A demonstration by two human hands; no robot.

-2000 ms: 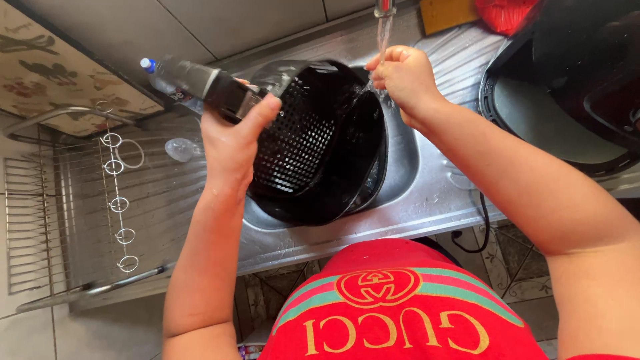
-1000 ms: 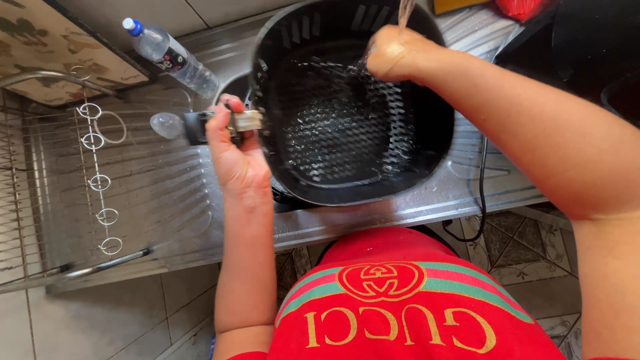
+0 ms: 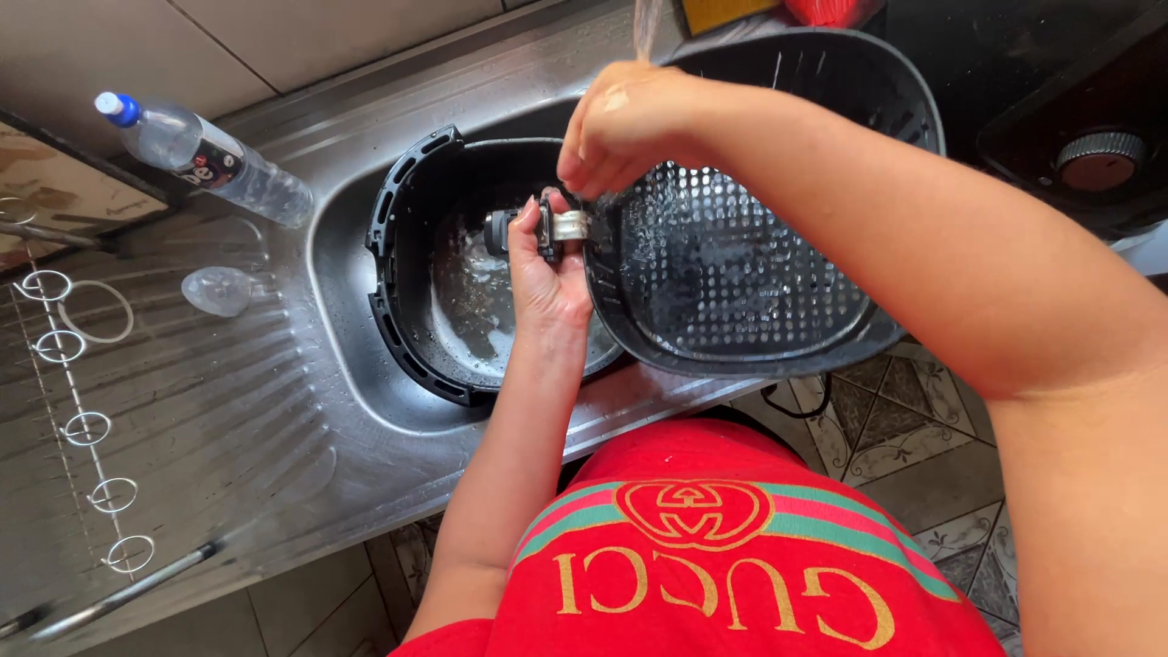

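My left hand [image 3: 552, 265] is closed around the handle of a black air fryer basket [image 3: 739, 265], whose perforated floor is wet and faces up. Over the basket's near-left rim, under the running water [image 3: 646, 27], is my right hand [image 3: 620, 123], fingers bent and pointing down; whether it holds anything is hidden. Below and left of the basket, a black air fryer drawer [image 3: 474, 265] sits in the steel sink [image 3: 351, 374] with some water in its bottom.
A plastic bottle with a blue cap [image 3: 214, 164] stands behind the ribbed drainboard [image 3: 246, 438]. A small clear plastic piece [image 3: 217, 291] lies there. On the left is a wire dish rack [image 3: 87, 428]. A black appliance with a knob [image 3: 1101, 160] is at right.
The basket, in my left hand, has gone from tilted over the sink to floor-up and has shifted right, uncovering the drawer. My right hand stays near the water stream.
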